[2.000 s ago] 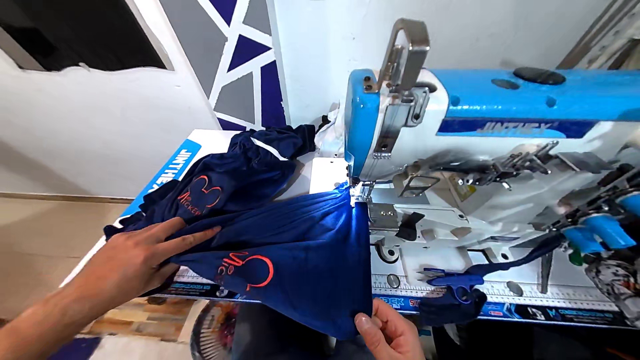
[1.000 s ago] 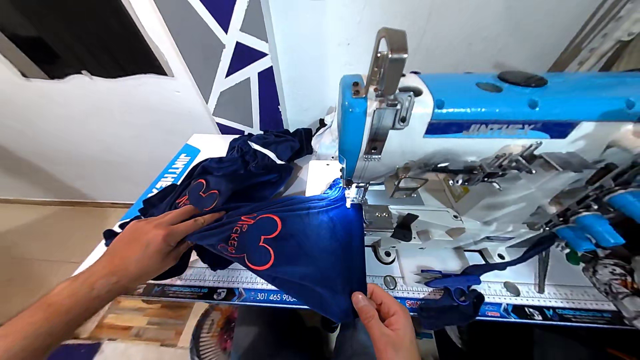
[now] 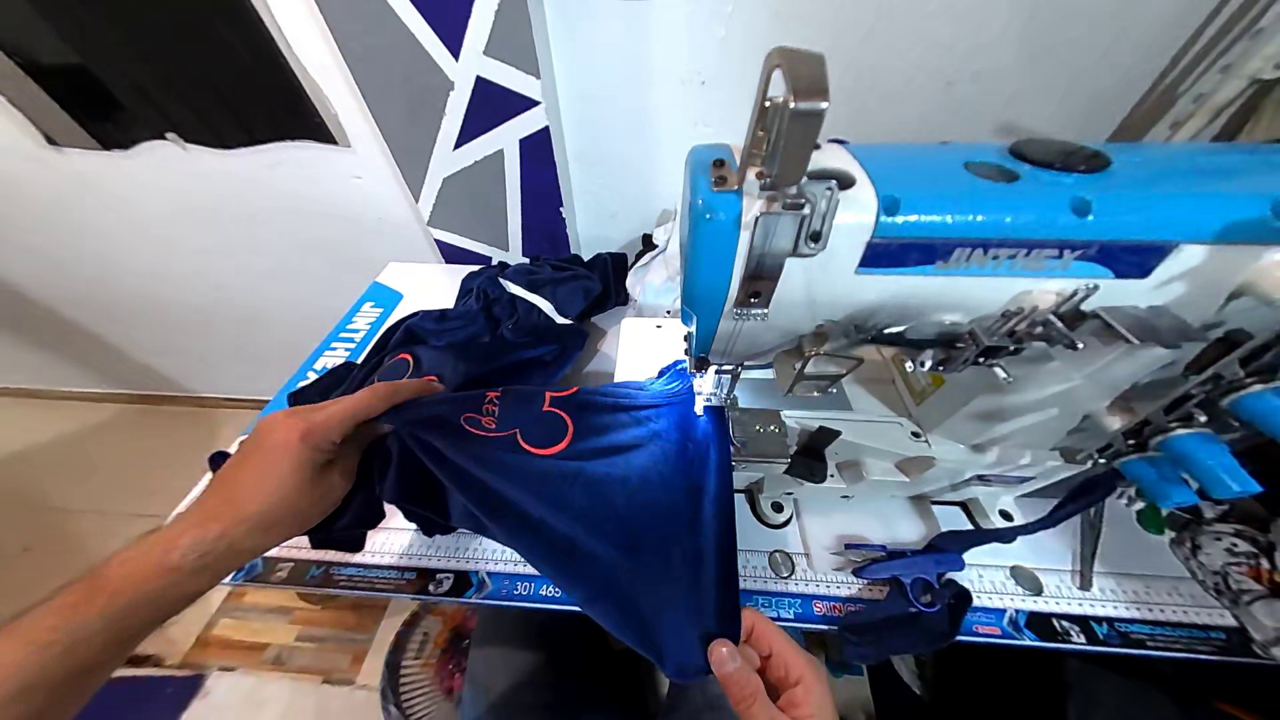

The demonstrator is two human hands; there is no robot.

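A navy blue garment piece with a red mouse-head print (image 3: pixel 610 480) stretches from the lit needle area of a blue and white Jinthex sewing machine (image 3: pixel 800 270) toward the table's front edge. Its upper right edge lies at the presser foot (image 3: pixel 712 388). My left hand (image 3: pixel 310 460) grips a fold of the cloth on the left, thumb side up. At the lower corner, my right hand (image 3: pixel 770 665) pinches the hem between thumb and finger. More navy garments (image 3: pixel 480 330) lie heaped behind my left hand, one with a white strip.
Blue-handled scissors (image 3: pixel 905 565) lie on the table right of the cloth, by a navy strip (image 3: pixel 1040 520). Blue thread-guide parts (image 3: pixel 1205 465) stand at the far right. A printed measuring scale (image 3: pixel 1130 590) runs along the front edge. Below stands a basket (image 3: pixel 415 665).
My left hand has lifted and drawn up the cloth, so the red print now sits higher and is partly folded. The right hand still holds the lower corner.
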